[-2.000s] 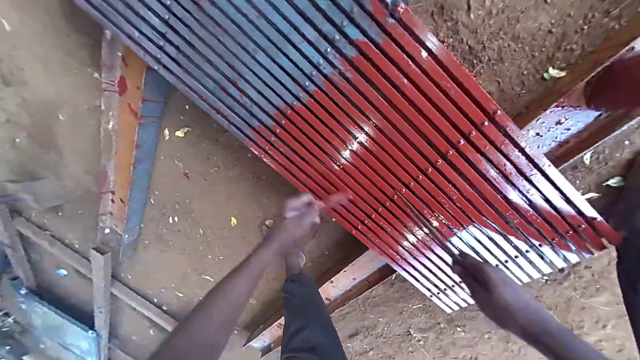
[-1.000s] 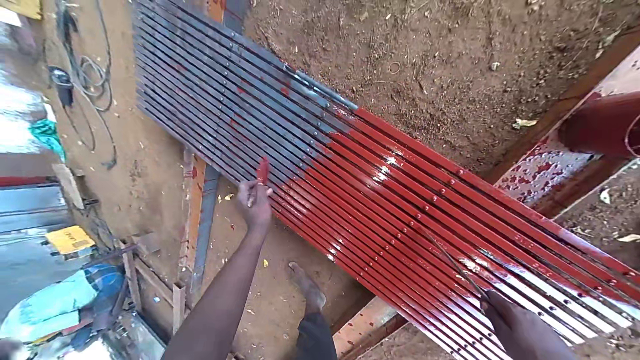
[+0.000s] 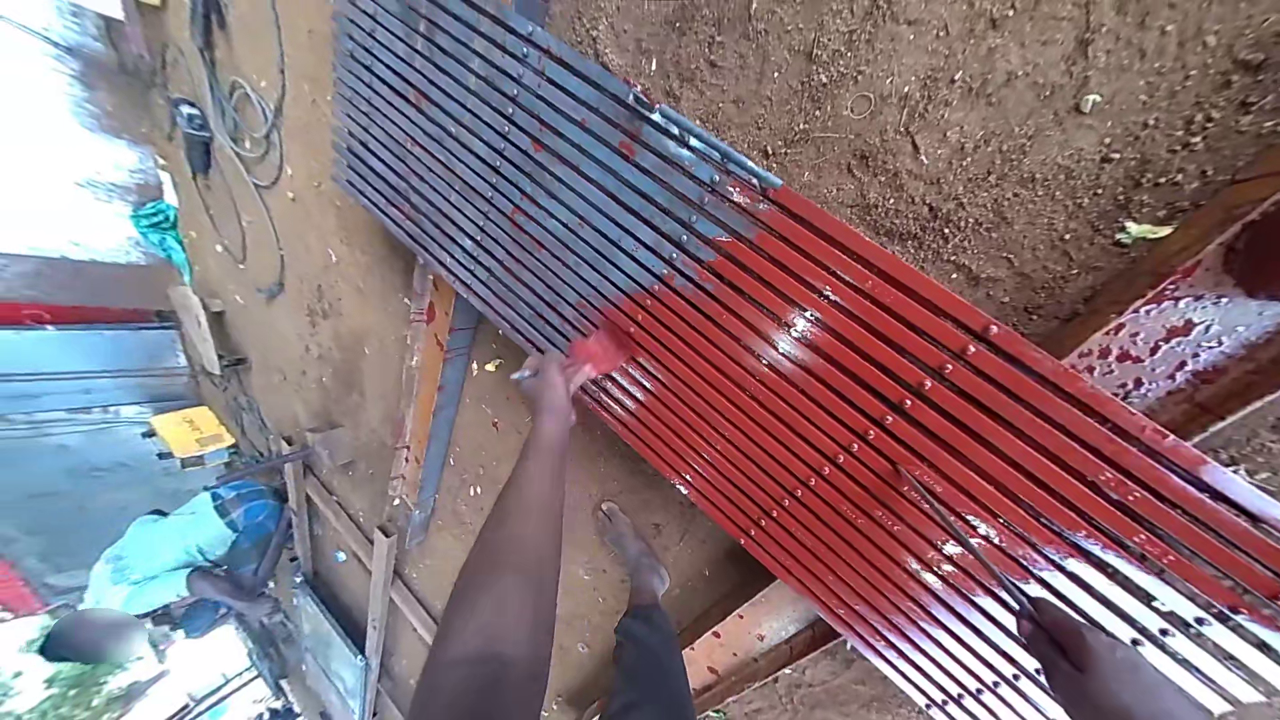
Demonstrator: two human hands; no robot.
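A long slatted metal panel [image 3: 560, 190] with rows of rivets lies slanting across the view. Its middle is wet red, the far upper left blue-grey with red spots, and the lower right whitish with glare. My left hand [image 3: 550, 385] grips a paintbrush [image 3: 600, 350], whose red, blurred bristles rest on the slats at the panel's near edge, by the border of red and grey. Low at the right, my right hand [image 3: 1065, 640] holds a thin dark rod [image 3: 955, 535], its tip over the red slats.
Red-spattered metal beams [image 3: 750, 635] run under the panel on bare soil. A paint-spotted beam [image 3: 1180, 310] carries a dark red container [image 3: 1255, 250] at the right. A coiled cable [image 3: 245, 120], a yellow box [image 3: 192, 432], a wooden frame [image 3: 380, 600] and another person bending [image 3: 175, 550] are at the left.
My left hand has brought the brush from over the grey slats onto the border of red and grey. My right hand still holds the rod over the panel's right part.
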